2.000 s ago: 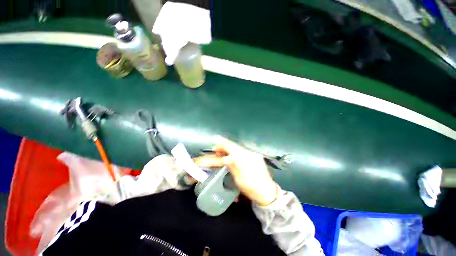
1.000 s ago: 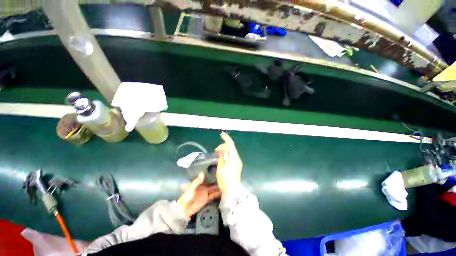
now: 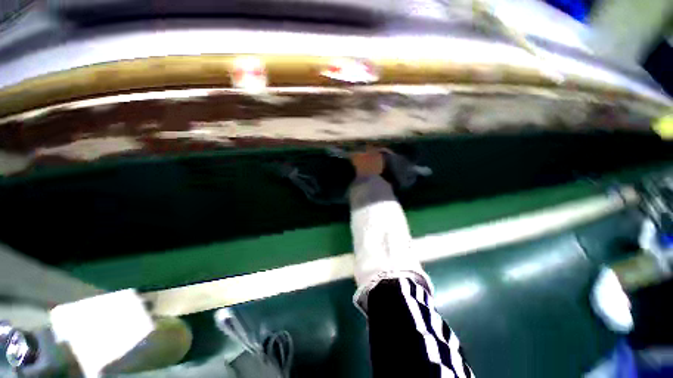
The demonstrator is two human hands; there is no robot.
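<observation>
My right arm, in a pale sleeve cuff over a black sleeve with white stripes, reaches forward across the white edge rail. My right hand (image 3: 367,161) is small and blurred in the dark channel, beside dark corded items (image 3: 404,170). Its fingers do not show clearly, so I cannot tell what it holds. A grey corded item with looped grey cord (image 3: 277,350) lies on the green belt at the bottom edge, partly cut off. My left hand is out of the picture.
The squeeze bottle (image 3: 161,344) with a white cloth (image 3: 103,329) draped over it stands lower left, beside the pump bottle's metallic top (image 3: 18,347). A worn rail (image 3: 295,118) crosses beyond the channel. Another white cloth (image 3: 612,299) and cords (image 3: 653,199) are at the right.
The view has tilted up and right. My right hand has left the grey socket unit near my body and stretched out into the far channel. My left hand has gone out of view.
</observation>
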